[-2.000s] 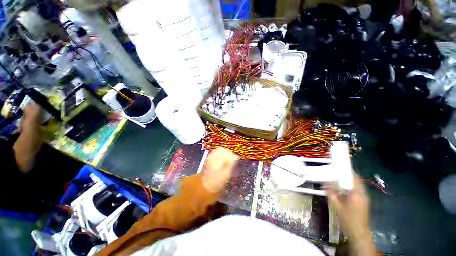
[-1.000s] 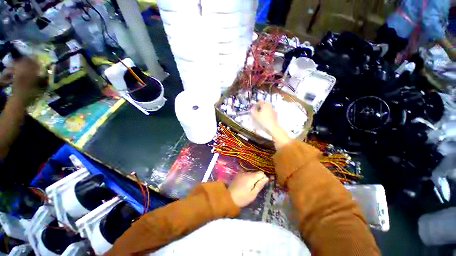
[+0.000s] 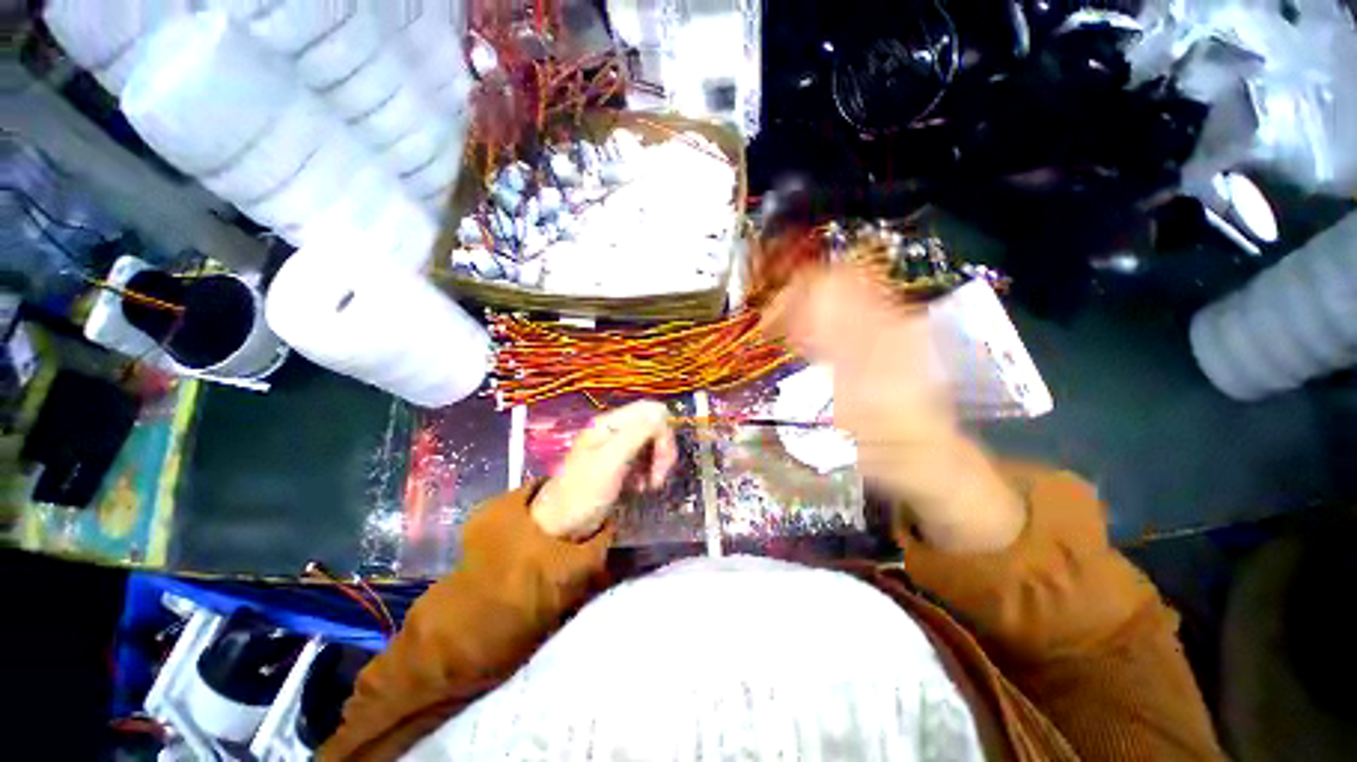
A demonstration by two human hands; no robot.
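Note:
My left hand [image 3: 607, 465] is at the bench's front, fingers curled, with the end of a thin orange and dark wire lead [image 3: 729, 423] at its fingertips. The lead runs right towards my right hand [image 3: 871, 357], which is strongly blurred; its grip cannot be told. A white bracket housing [image 3: 990, 354] lies beside and partly behind my right hand, with a rounded white part [image 3: 811, 417] to its left. A bundle of orange and red wire leads [image 3: 625, 360] lies beyond my hands, in front of the parts carton [image 3: 588, 305].
White round housings [image 3: 380, 325] stand stacked at left; another stack [image 3: 1287, 320] lies at far right. Black round housings [image 3: 953, 134] fill the back right. White fittings [image 3: 655, 216] fill the carton. A part-built unit [image 3: 194, 320] is at left, and a blue crate [image 3: 142, 625] is at lower left.
My right hand has left the carton and moved nearer, beside the white bracket housing. My left hand now has a wire lead at its fingertips. The view has shifted.

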